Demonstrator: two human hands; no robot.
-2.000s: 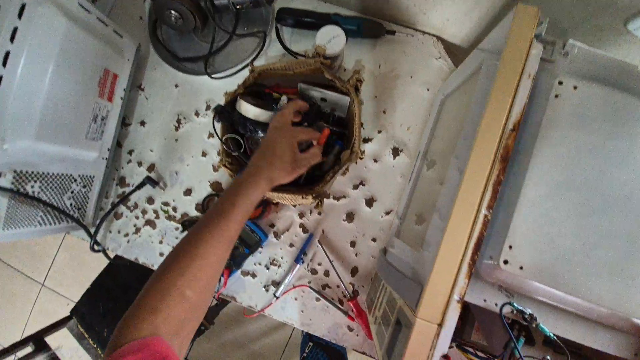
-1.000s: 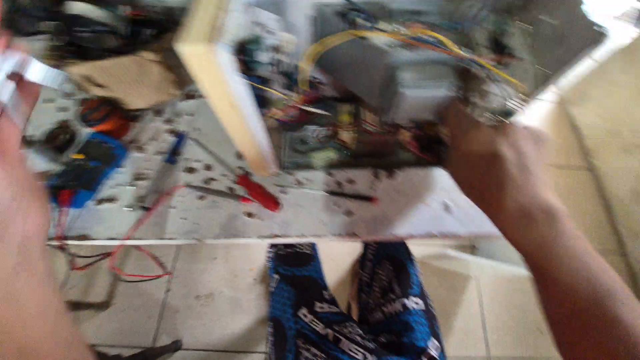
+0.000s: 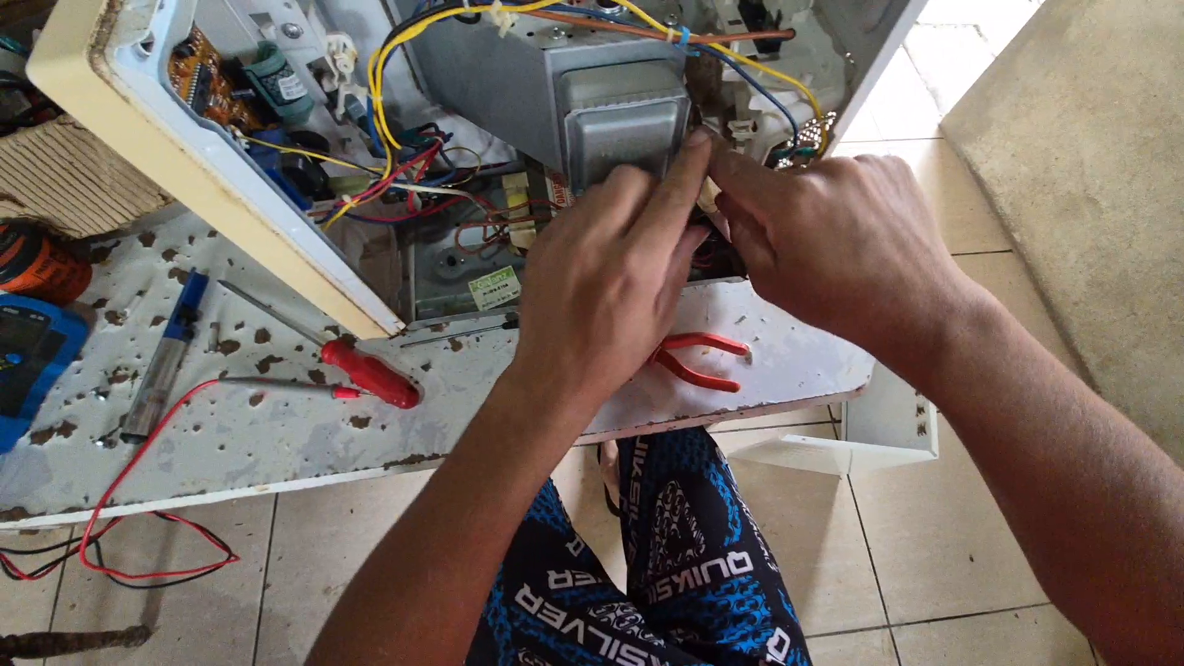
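My left hand (image 3: 601, 268) and my right hand (image 3: 823, 240) meet inside an opened microwave oven (image 3: 250, 203), beside the metal magnetron housing (image 3: 624, 129). The left forefinger points up beside the right thumb and fingertips. Whether either hand pinches something small there is hidden by the fingers. Yellow, blue and red wires (image 3: 379, 83) run above and to the left. Below my left hand, red-handled pliers (image 3: 708, 361) lie on the worn white tabletop (image 3: 277, 435), their jaws hidden. A red-handled screwdriver (image 3: 370, 370) lies further left, next to a test probe (image 3: 287, 384).
A blue solder sucker (image 3: 171, 351), a blue multimeter (image 3: 32, 361) and an orange-and-black roll (image 3: 42, 259) lie at the left, near cardboard (image 3: 83, 176). Red and black leads hang over the table edge. A white metal panel (image 3: 851, 444) is on the tiled floor below.
The left hand was in a cardboard container of tools two seconds ago; now it is at the oven's inside beside my right hand. The view has swung right to the oven. Pliers now show on the table.
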